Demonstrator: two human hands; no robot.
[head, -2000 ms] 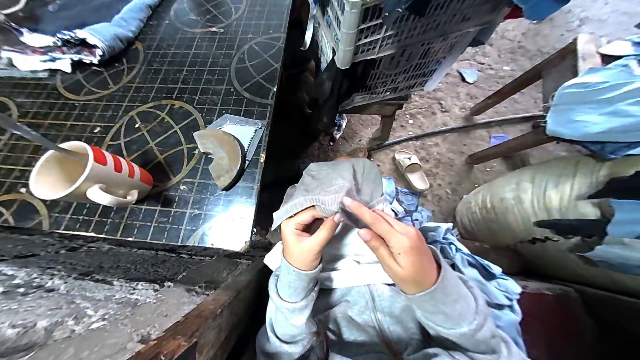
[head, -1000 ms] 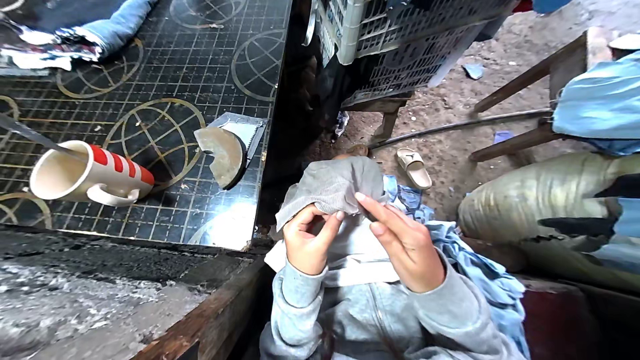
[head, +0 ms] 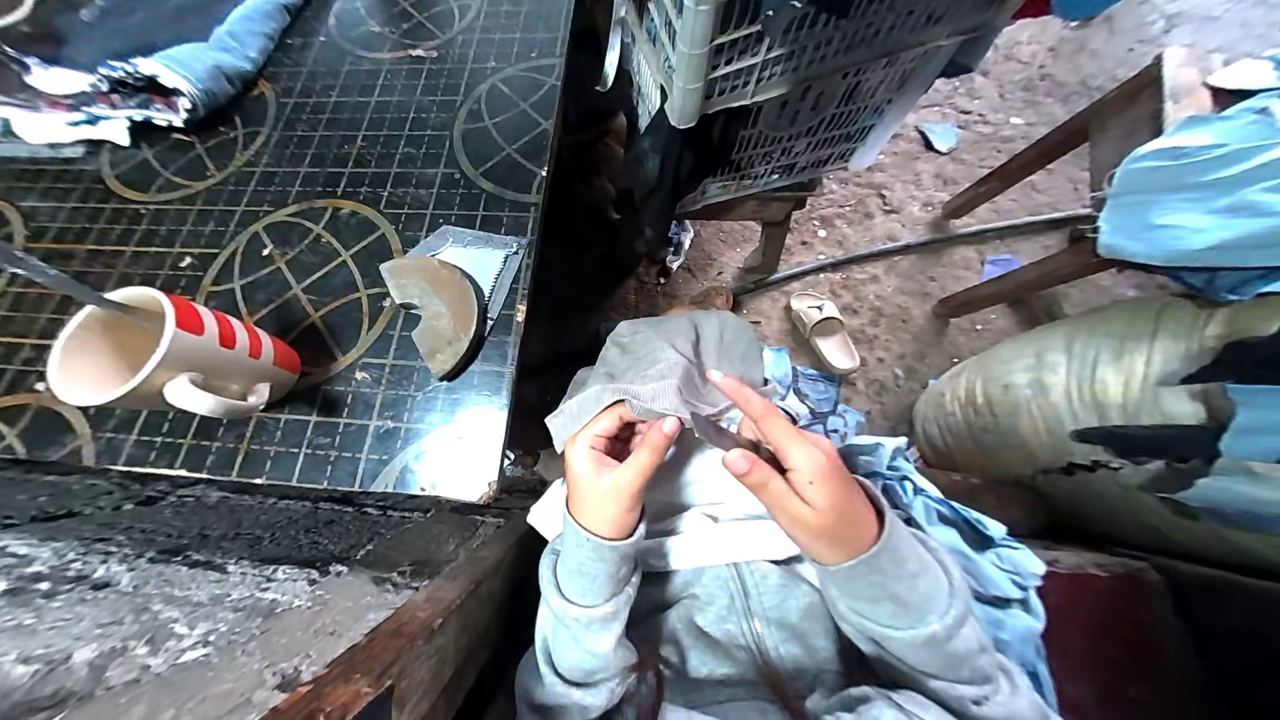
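Observation:
A grey cloth piece with a finely striped edge [head: 680,355] lies over my lap. My left hand [head: 612,470] pinches its near edge between thumb and fingertips. My right hand [head: 800,470] is at the cloth's right side, index finger extended along it, with a thin dark strip or blade between thumb and fingers; which of these it is I cannot tell. White fabric [head: 700,520] lies under both hands, and light blue cloth [head: 940,520] is bunched to the right of my right forearm.
On the black patterned table at left [head: 330,410] are a red-and-white mug [head: 215,350] lying on its side, a broken curved piece [head: 440,310] and folded denim [head: 210,60]. Plastic crates [head: 800,90], a sandal [head: 825,330], a wooden stool [head: 1060,140] and a stuffed sack [head: 1050,390] stand around.
My right hand has moved slightly away from my left since the earliest frame, and its index finger is more extended. My left hand still pinches the cloth edge.

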